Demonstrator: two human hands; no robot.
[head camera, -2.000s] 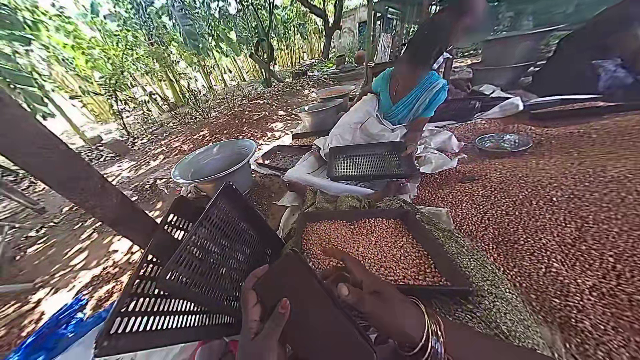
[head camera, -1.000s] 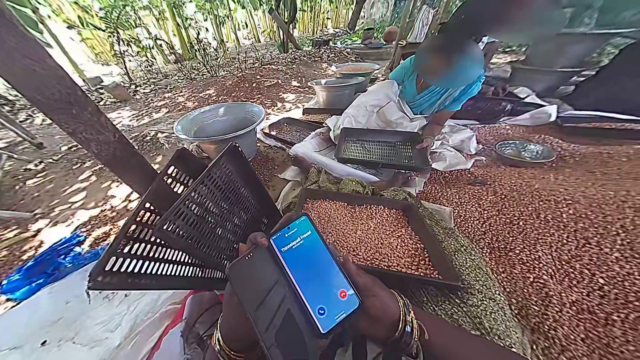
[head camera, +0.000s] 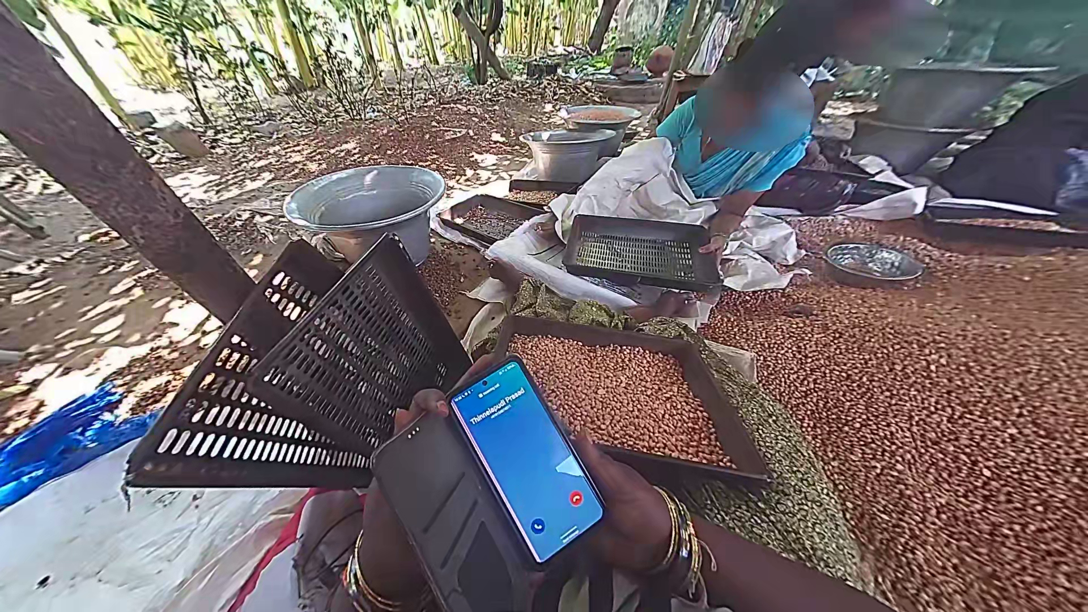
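Note:
A smartphone (head camera: 527, 459) in a dark flip case lies between my hands, its screen lit blue with call buttons and writing. My left hand (head camera: 425, 408) is behind the opened case cover (head camera: 450, 501), fingertips showing at its top edge. My right hand (head camera: 625, 510), with bangles at the wrist, grips the phone's right side. Just beyond is a black tray (head camera: 748, 442) filled with reddish-brown nuts or seeds (head camera: 620, 391). Two slotted black plastic trays (head camera: 365, 340) lean upright, overlapping, to the left of the phone.
A person in blue (head camera: 731, 161) sits ahead, one hand on a slotted tray (head camera: 642, 251). Metal basins (head camera: 365, 200) stand beyond. Loose nuts or seeds (head camera: 952, 382) cover the right side around a metal bowl (head camera: 874, 262). A wooden post (head camera: 127, 161) slants at left; blue plastic sheeting (head camera: 64, 433) lies below.
The flip case, closed two seconds ago, is open and the phone's lit screen shows. My right hand has moved from over the case to the phone's right side.

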